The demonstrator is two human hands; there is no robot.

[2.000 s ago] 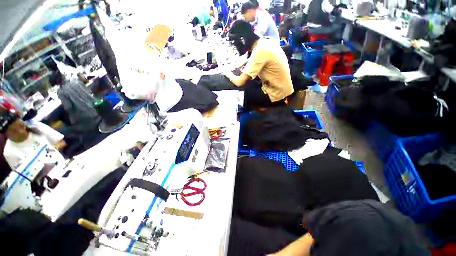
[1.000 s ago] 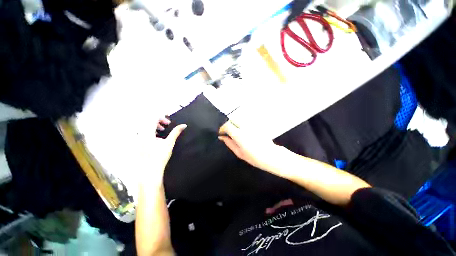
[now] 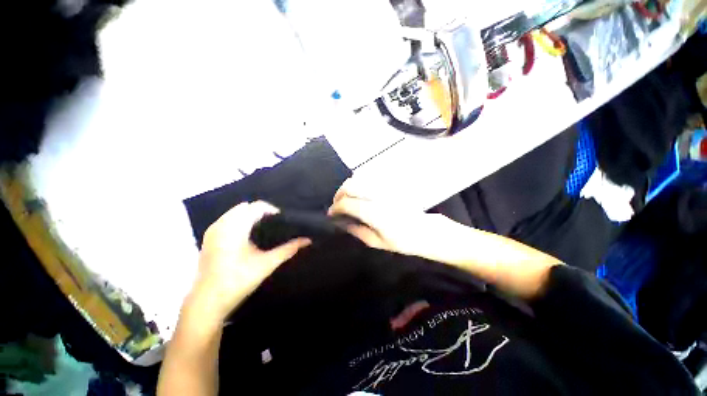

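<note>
A black cloth piece [image 3: 271, 182] lies on the white machine table near its front edge, with a few thread ends on its far edge. My left hand [image 3: 240, 244] grips a bunched fold of the black cloth, thumb towards the right. My right hand [image 3: 360, 216] holds the cloth just to the right, its fingers partly hidden in the fold. The curved shiny metal loop [image 3: 465, 73] and the presser foot area [image 3: 407, 97] are beyond the cloth, which does not touch them. The cloth's near part merges with my black shirt.
Partly hidden red scissors [image 3: 529, 54], yellow-orange snips [image 3: 549, 42] and a clear plastic bag [image 3: 620, 46] lie at the table's far right. A tan strip [image 3: 439, 97] shows behind the loop. Black pieces [image 3: 527, 170] lie beside the table, near blue crates [image 3: 581, 162].
The cloth's far edge now spreads wider to the left on the table, and its near part is bunched up. My left hand has moved left and lower. The view has shifted, showing the metal loop.
</note>
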